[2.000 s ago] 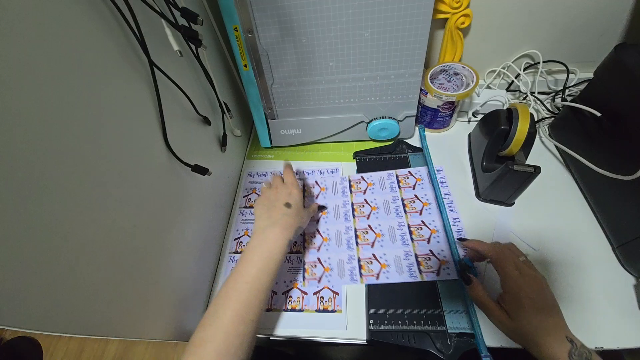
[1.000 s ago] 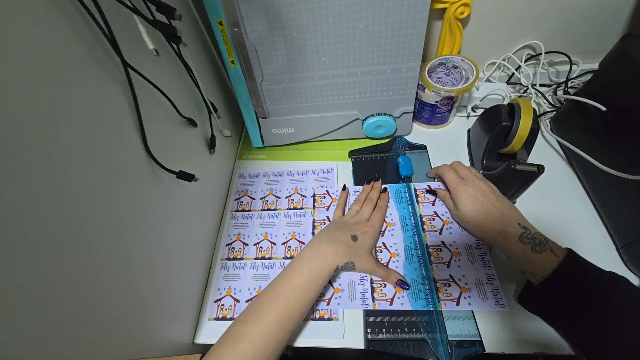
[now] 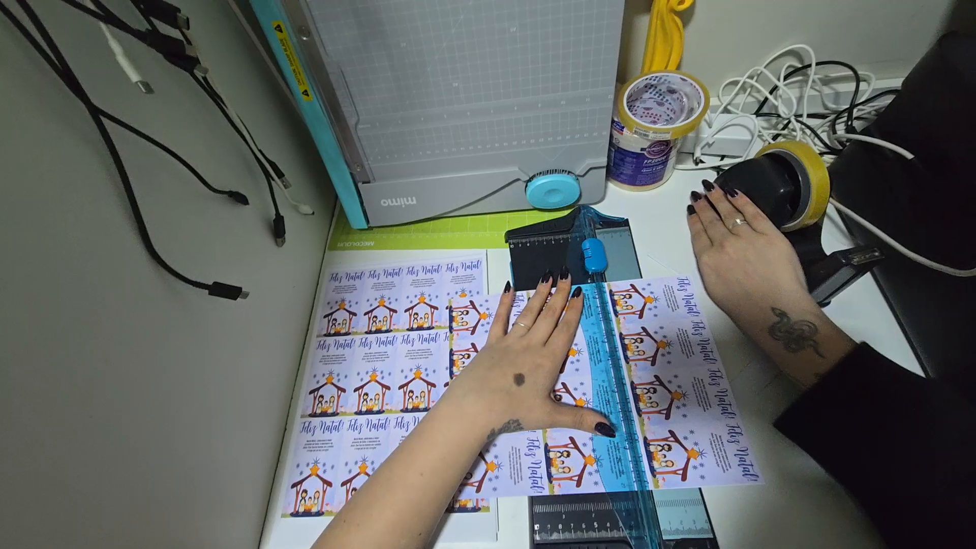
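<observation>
A printed sheet of nativity cards (image 3: 690, 381) lies across a black paper trimmer (image 3: 583, 522), under its clear blue guide rail (image 3: 621, 381). My left hand (image 3: 526, 374) is spread flat on the sheet, fingers apart, its thumb over the blue rail. The blue cutter slider (image 3: 594, 256) sits near the rail's far end, just beyond the sheet. My right hand (image 3: 743, 248) rests palm down off the sheet, its fingertips beside the black tape dispenser (image 3: 770, 187), and no held object shows. More printed card sheets (image 3: 366, 381) lie at the left, partly beneath the sheet in the trimmer.
A large grey and teal paper cutter (image 3: 473, 99) stands behind, on a green mat (image 3: 427, 238). Tape rolls (image 3: 659, 130) are stacked right of it. White and black cables (image 3: 801, 99) tangle at the back right. More cables (image 3: 130, 160) hang along the left wall.
My right hand has moved from the trimmer rail to beside the tape dispenser. My left hand, over the left part of the sheets two seconds ago, now lies by the rail, which crosses the sheet further left.
</observation>
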